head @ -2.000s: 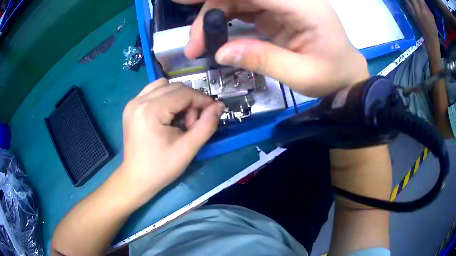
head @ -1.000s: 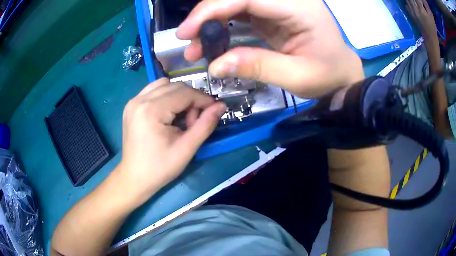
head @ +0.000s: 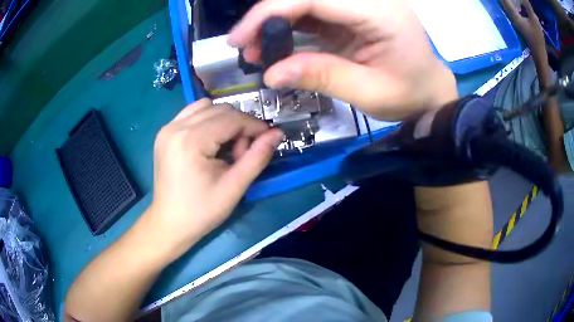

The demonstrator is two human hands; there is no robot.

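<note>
The screw feeder, a silver metal box [head: 221, 61], sits in a blue tray [head: 296, 173]. Its pick-up mechanism [head: 294, 107] of small shiny metal blocks shows between my hands. My right hand [head: 371, 66] holds the black handle of a hand screwdriver [head: 275, 44] between thumb and fingers, upright over the mechanism. The screwdriver's tip is hard to see. My left hand [head: 204, 157] rests at the mechanism's left side, thumb and fingertips closed together at its edge. Whether it pinches something small is hidden.
The electric screwdriver [head: 434, 141] hangs over my right forearm with its coiled cord. A black grid tray [head: 97, 173] and a clear plastic bag [head: 22, 258] lie left. A small silvery bag [head: 165, 72] lies behind. Another blue tray [head: 466, 31] and another person's arm [head: 542, 56] are right.
The right hand's fingers have shifted around the screwdriver handle, which has moved slightly up and right since one second ago. The left hand has stayed in place.
</note>
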